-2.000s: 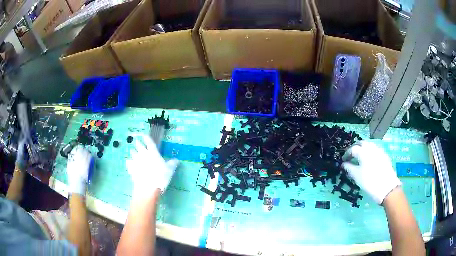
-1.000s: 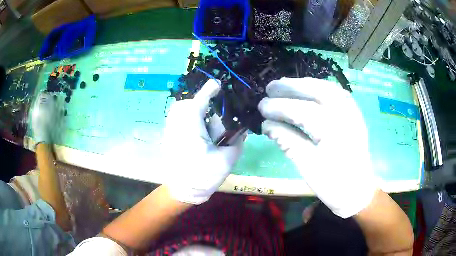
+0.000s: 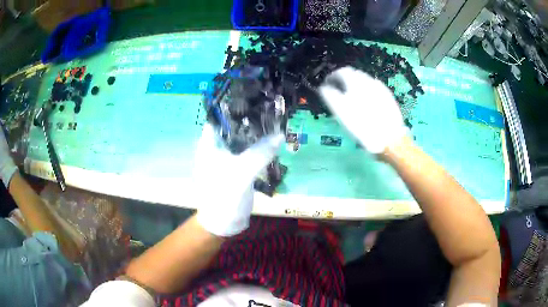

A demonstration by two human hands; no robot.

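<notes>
My left hand [image 3: 231,186], in a white glove, holds a black housing unit [image 3: 246,111] above the mat. The unit is blurred, with blue streaks along its left side. My right hand [image 3: 366,111], gloved in white, is over the right front part of the heap of black bracket pieces [image 3: 312,60]. Its fingertips point left; whether they grip a piece cannot be told.
Blue bins stand at the back middle [image 3: 265,27] and back left [image 3: 78,37]. A mallet [image 3: 54,150] and small black parts [image 3: 71,93] lie left. A metal post [image 3: 450,33] rises back right. Metal strips [image 3: 515,132] lie far right. A neighbour's arm [image 3: 27,201] is at left.
My right hand has left the unit and moved to the heap. My left hand still holds the unit. The neighbour's glove has drawn back, and the mallet shows.
</notes>
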